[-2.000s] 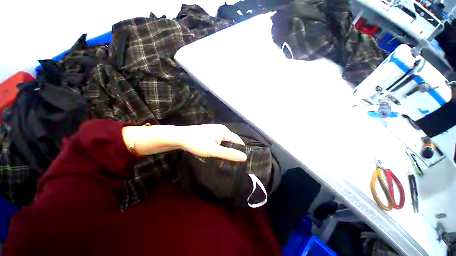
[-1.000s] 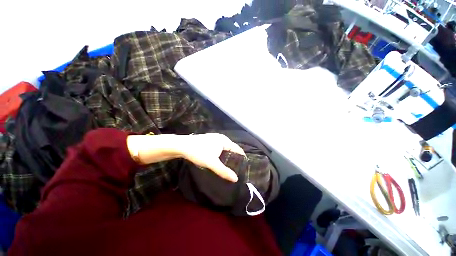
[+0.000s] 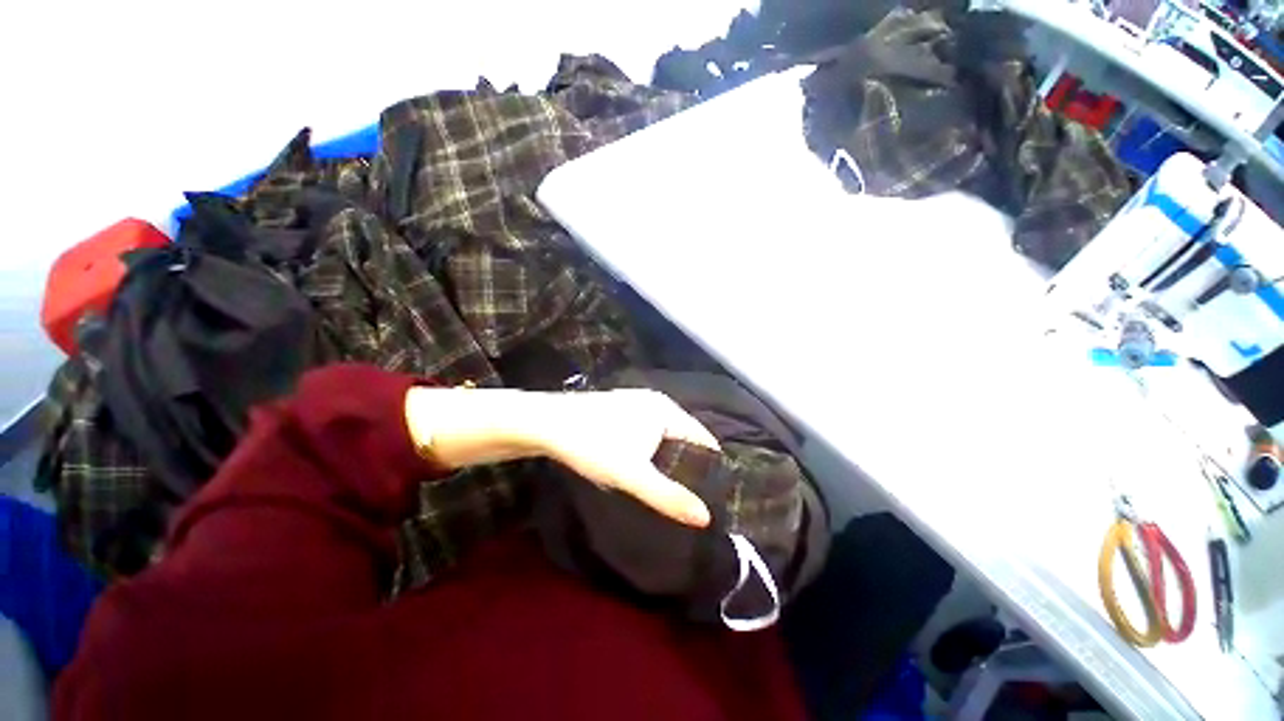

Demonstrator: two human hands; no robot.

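Observation:
My left hand (image 3: 627,448) comes from a dark red sleeve at the left and lies over a dark garment on my lap. The plaid garment (image 3: 762,486) shows between thumb and forefinger; the other fingertips are hidden in the cloth. Its plain dark lining (image 3: 627,542) lies below the thumb. A white loop (image 3: 751,589) hangs from the garment just right of the thumb tip. My right hand is out of view.
The white table (image 3: 789,282) runs diagonally, bearing more plaid cloth (image 3: 915,134), a sewing machine (image 3: 1211,268), scissors (image 3: 1148,580) and a slim black tool (image 3: 1221,592). Plaid garments (image 3: 479,155) are heaped left, beside a red container (image 3: 92,282).
The view has shifted, so most things sit further right and slightly lower. My left thumb has moved down, away from the forefinger, showing more plaid between them. The hand stays on the garment.

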